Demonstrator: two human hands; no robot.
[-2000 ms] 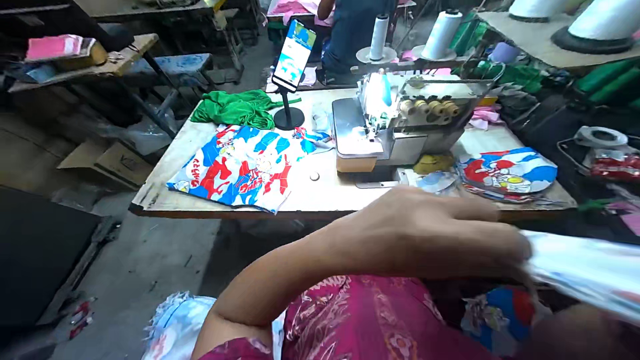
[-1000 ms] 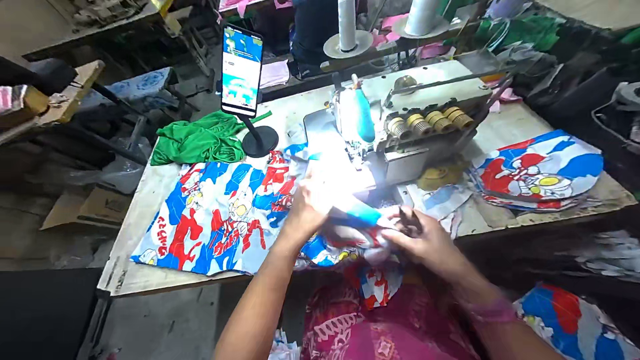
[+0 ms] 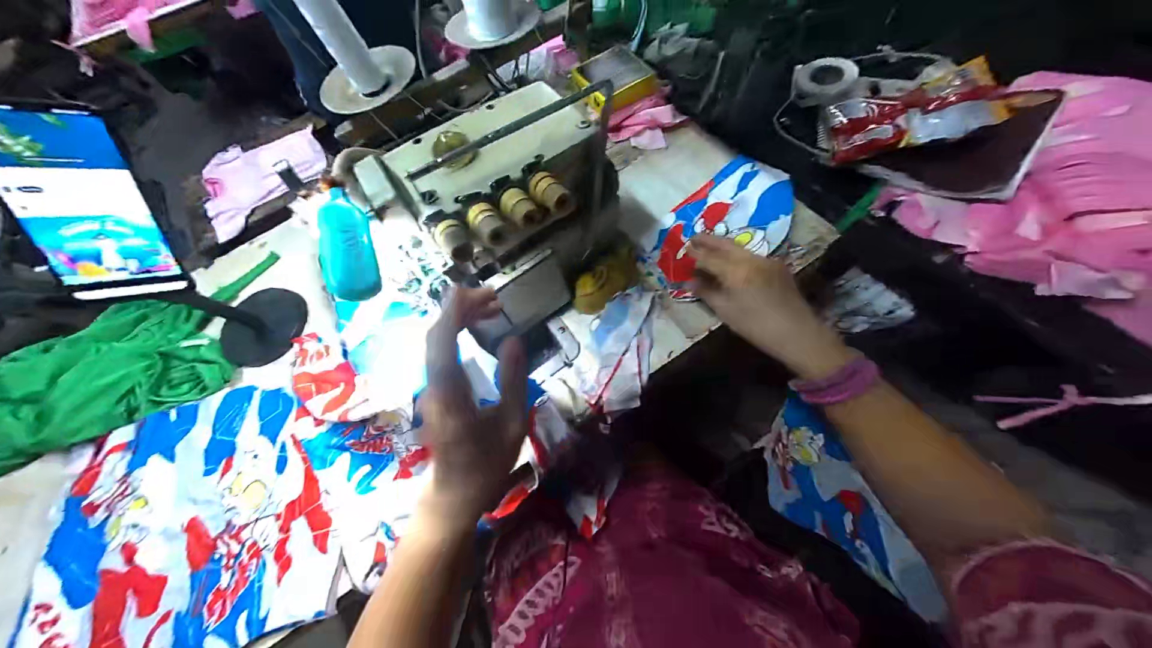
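Note:
My left hand [image 3: 477,405] is raised, fingers apart and blurred, in front of the overlock sewing machine [image 3: 504,189], with nothing held. Under and beside it, red, white and blue printed fabric [image 3: 243,504] spreads over the table and hangs at its front edge. My right hand [image 3: 742,292] reaches to the stack of rounded printed fabric pieces [image 3: 733,216] right of the machine; its fingertips touch or hover over the top piece, and no grip can be made out. Small white scraps [image 3: 621,346] lie between the machine and that hand.
A phone [image 3: 85,202] on a round-based stand and green fabric [image 3: 117,369] are at the left. Thread cones [image 3: 346,54] stand behind the machine. Pink fabric [image 3: 1071,198] and a board with packets [image 3: 963,135] lie at the right. More printed fabric [image 3: 828,495] hangs below the table.
My right hand has moved from the fabric in front of the machine to the stack at the right. My left hand has come away from the bright needle area. The view has swung right.

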